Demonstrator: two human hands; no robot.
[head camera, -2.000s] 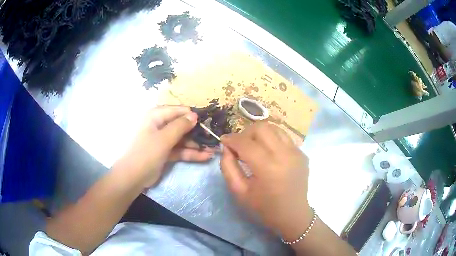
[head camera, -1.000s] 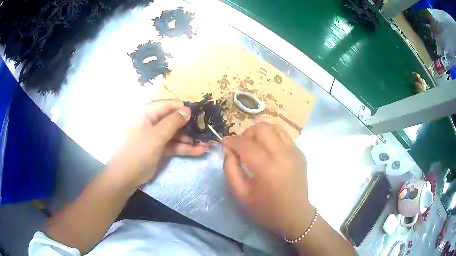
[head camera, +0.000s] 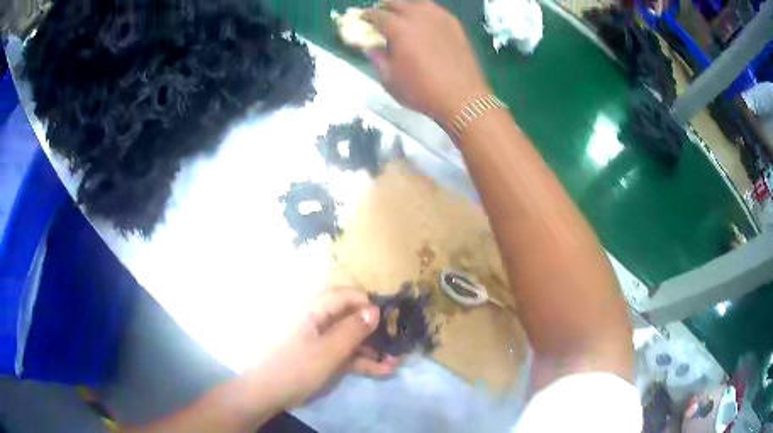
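My left hand (head camera: 339, 338) pinches a black ragged-edged ring (head camera: 405, 323) by its left side, over the near part of the cardboard sheet (head camera: 381, 211). Its oval centre hole shows. My right hand (head camera: 415, 51) is stretched out over the green belt at the top and holds a cream part (head camera: 359, 30) at its fingertips. The applicator stick cannot be made out. The white-rimmed glue dish (head camera: 464, 287) sits on the cardboard, right of the ring. Two single black rings lie on the table, the nearer one (head camera: 311, 210) and the farther one (head camera: 349, 147).
A large pile of black rings (head camera: 152, 93) covers the table's far left. The green conveyor belt (head camera: 593, 135) carries a white wad (head camera: 514, 24) and a dark heap. Blue bins (head camera: 68, 296) stand at left. A grey metal bar (head camera: 712, 283) and a mug (head camera: 708, 410) are at right.
My right hand has left the ring and reached up to the belt, where it now holds a cream part. My left hand still holds the ring. The view has shifted, showing more pile and belt.
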